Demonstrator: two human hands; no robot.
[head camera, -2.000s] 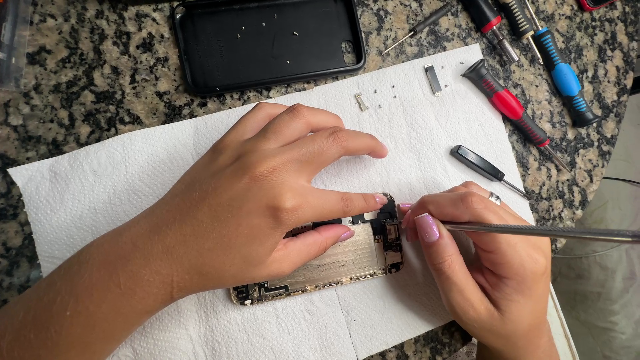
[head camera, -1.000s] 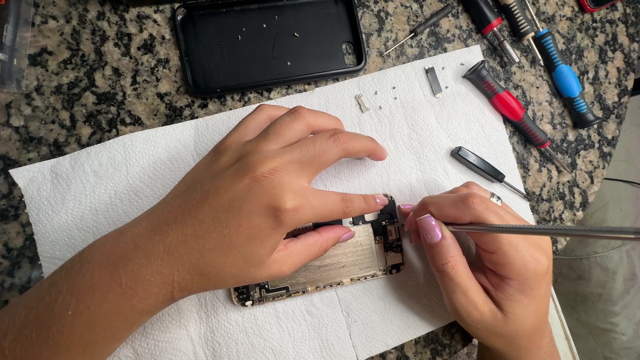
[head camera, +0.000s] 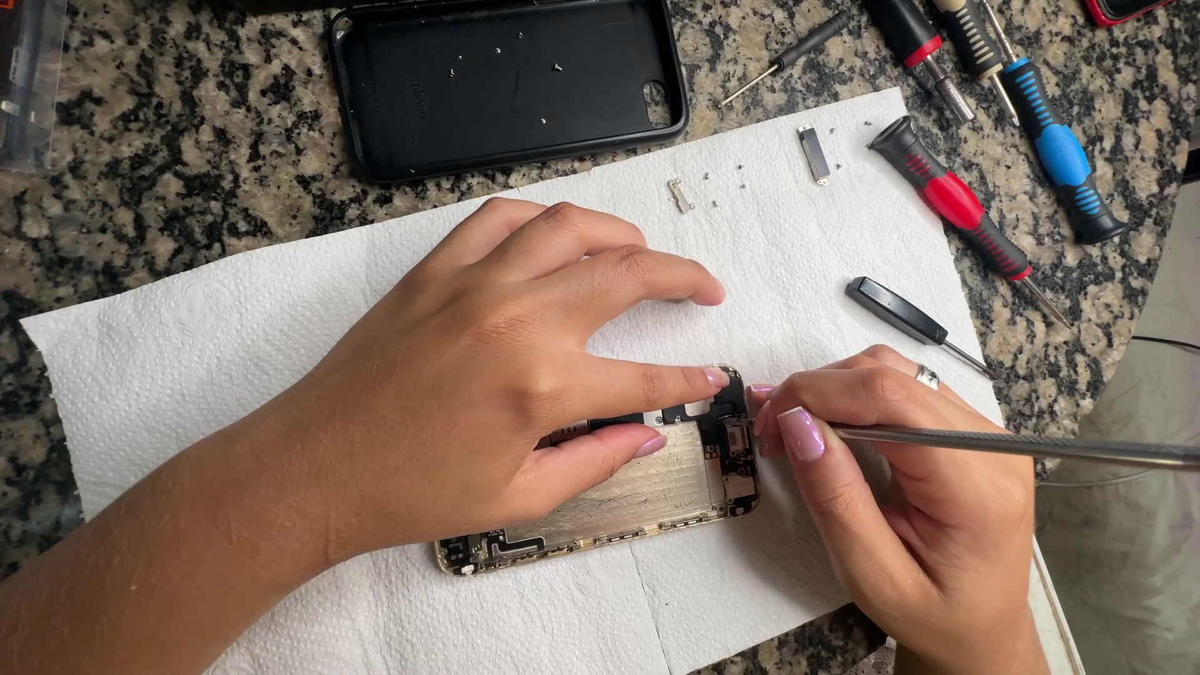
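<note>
An opened smartphone housing (head camera: 637, 478) lies on a white paper towel (head camera: 244, 291), its metal inside and small parts facing up. My left hand (head camera: 497, 366) spreads over it, index fingertip on the upper right corner and thumb on the inner plate; the palm hides the housing's upper left part. At the housing's right end, my right hand (head camera: 900, 469) pinches a thin metal tool with a knurled shaft (head camera: 1012, 442). The fingers hide the tool's tip, so its contact with the housing cannot be seen.
A black phone case (head camera: 506, 94) holds tiny screws. Small metal brackets (head camera: 680, 196) (head camera: 814, 156) and screws lie on the towel. Right are a black-handled tool (head camera: 896, 310), a red-black screwdriver (head camera: 954, 199), a blue-black screwdriver (head camera: 1061, 155) and other drivers. Beneath is a granite top (head camera: 187, 122).
</note>
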